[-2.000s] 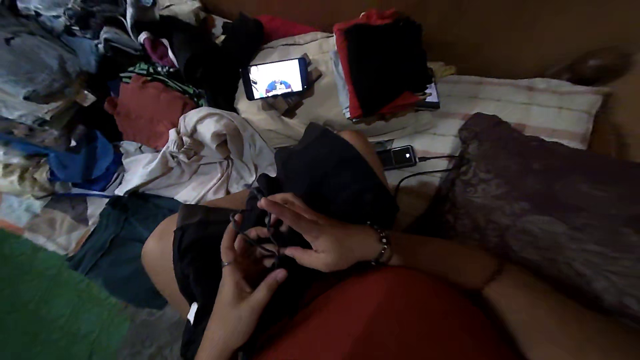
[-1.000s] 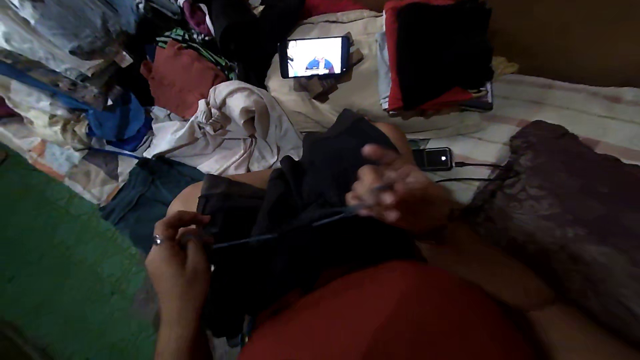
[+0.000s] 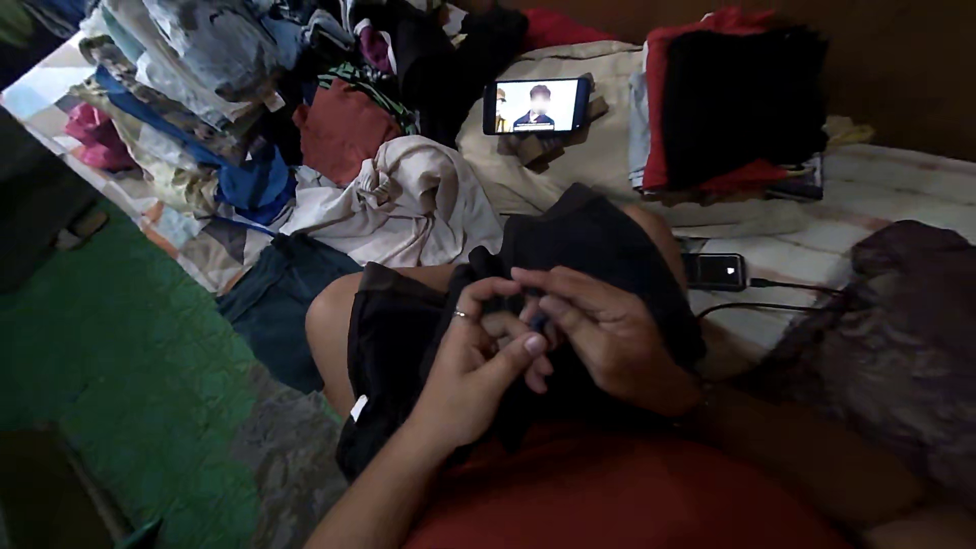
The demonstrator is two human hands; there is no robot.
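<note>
A black garment (image 3: 400, 328) with a small white tag lies across the lap. Above it my left hand (image 3: 476, 351), with a ring on one finger, and my right hand (image 3: 610, 335) meet fingertip to fingertip. Both pinch a small dark piece (image 3: 538, 320) between them; it looks like dark cord, though the fingers cover most of it. Whether the cord joins the garment cannot be seen.
A lit phone (image 3: 537, 106) stands propped ahead, left of folded black and red clothes (image 3: 740, 110). Loose clothes (image 3: 351, 130) heap at the upper left. A small device (image 3: 715, 271) with cables lies right of the lap, near a dark patterned cushion (image 3: 900, 351).
One second ago my hands were apart with a dark cord stretched between them; now they are together over the lap.
</note>
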